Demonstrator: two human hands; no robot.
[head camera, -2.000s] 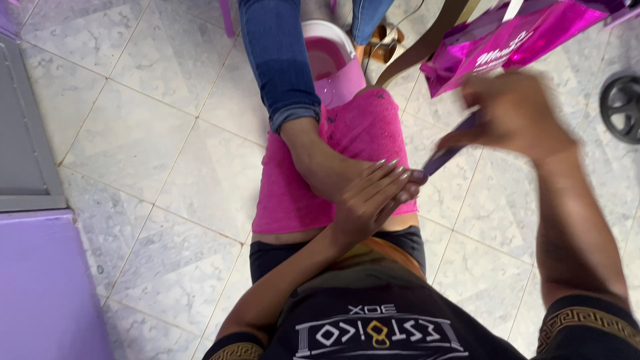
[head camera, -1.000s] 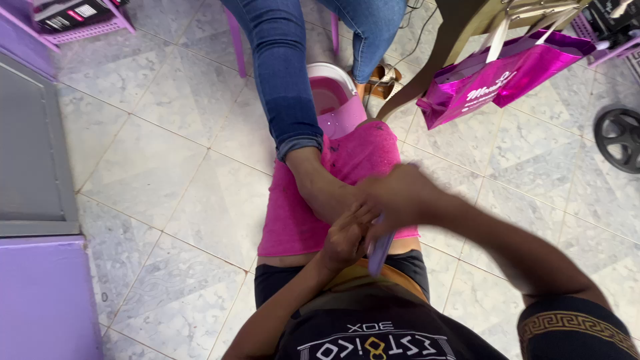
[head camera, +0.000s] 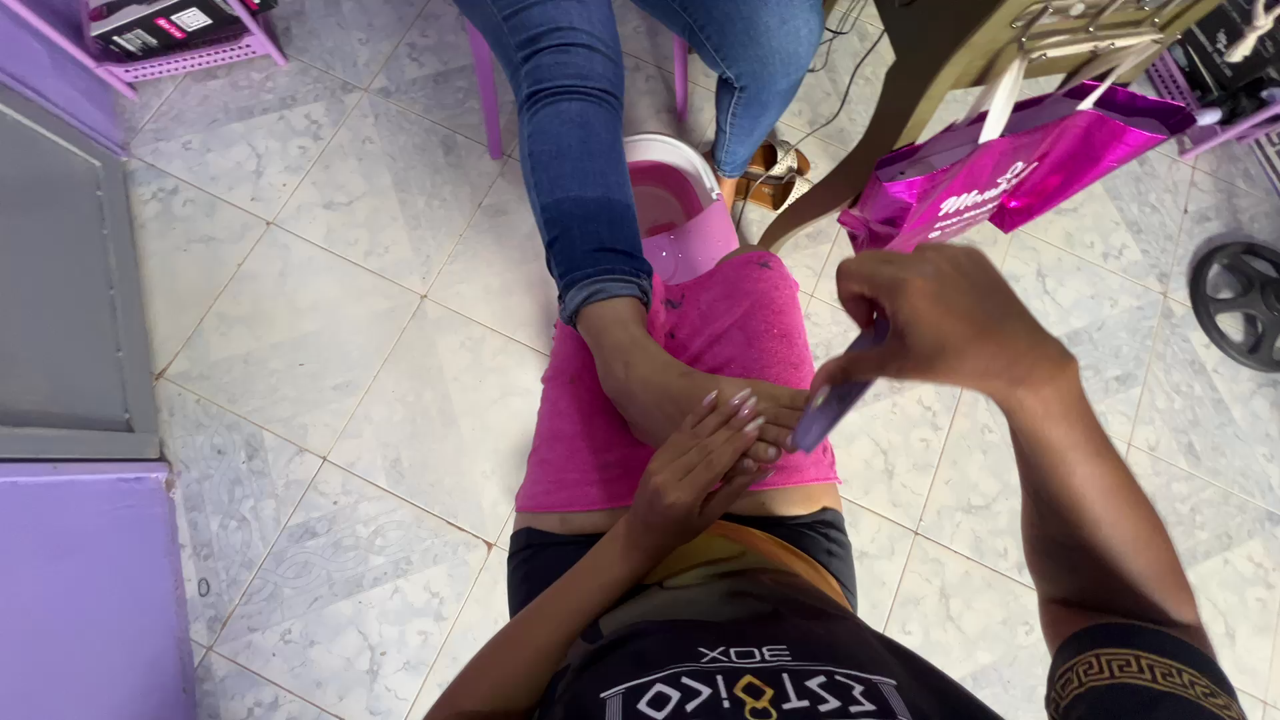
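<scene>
Another person's bare foot rests on a pink towel spread over my lap, below a rolled jeans cuff. My left hand lies on the front of the foot, fingers extended over it beside the toes. In my right hand is a flat purple tool, which looks like a foot file; its lower end is at the toes. Whether the tool touches them cannot be told. The underside of the foot is hidden.
Beyond the towel stands a pink and white foot basin. Sandals lie by the person's other foot. A shiny magenta bag hangs from a table at the upper right, and a black wheel is farther right.
My right hand has moved up and right from its place over the toes one second ago, with the purple tool still in it. My left hand's fingers have spread out along the foot.
</scene>
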